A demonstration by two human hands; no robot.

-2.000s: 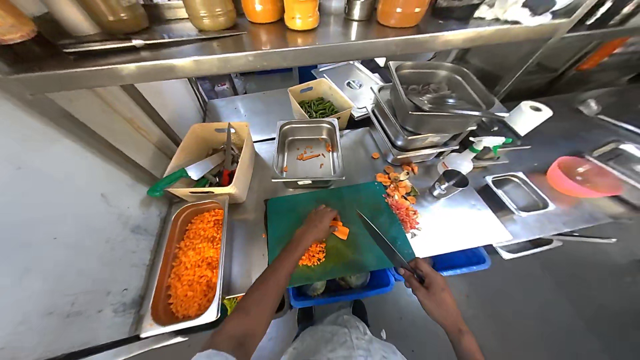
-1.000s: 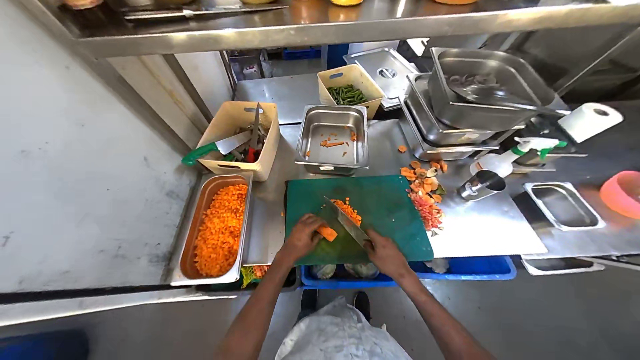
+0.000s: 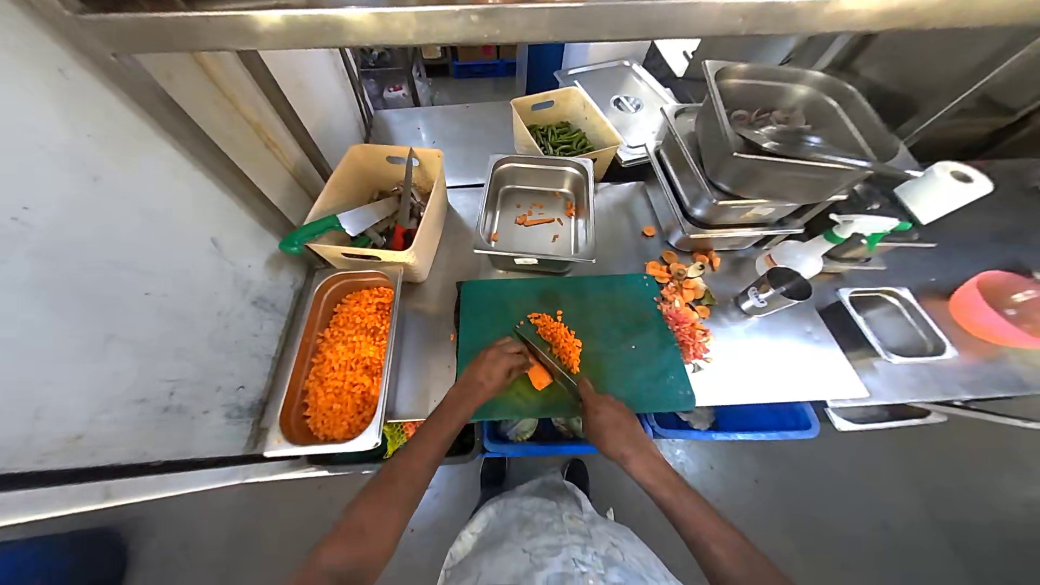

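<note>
On a green cutting board [image 3: 634, 357], my right hand [image 3: 608, 418] grips the handle of a kitchen knife [image 3: 544, 356]. The blade lies slanted between a carrot piece [image 3: 539, 375] and a small heap of diced carrot [image 3: 559, 340]. My left hand [image 3: 497, 366] has its fingertips at the carrot piece, on the blade's near left side, and seems to hold it down. Beyond the board stands a steel pan [image 3: 536, 207] with a few carrot scraps. A long steel pan [image 3: 394, 357] of diced carrot is at the left.
Knives stick out of a cream bin [image 3: 426, 244] at the back left. Green chillies fill another bin [image 3: 605, 134]. Right of the board lie carrot trimmings [image 3: 682, 284], a steel cup [image 3: 772, 292], a spray bottle [image 3: 796, 256] and stacked steel pans [image 3: 707, 231]. A metal shelf [image 3: 520, 24] crosses overhead.
Two seconds ago the knife was on the right side of the board, away from the carrot; it has moved left to the carrot piece. The view has shifted.
</note>
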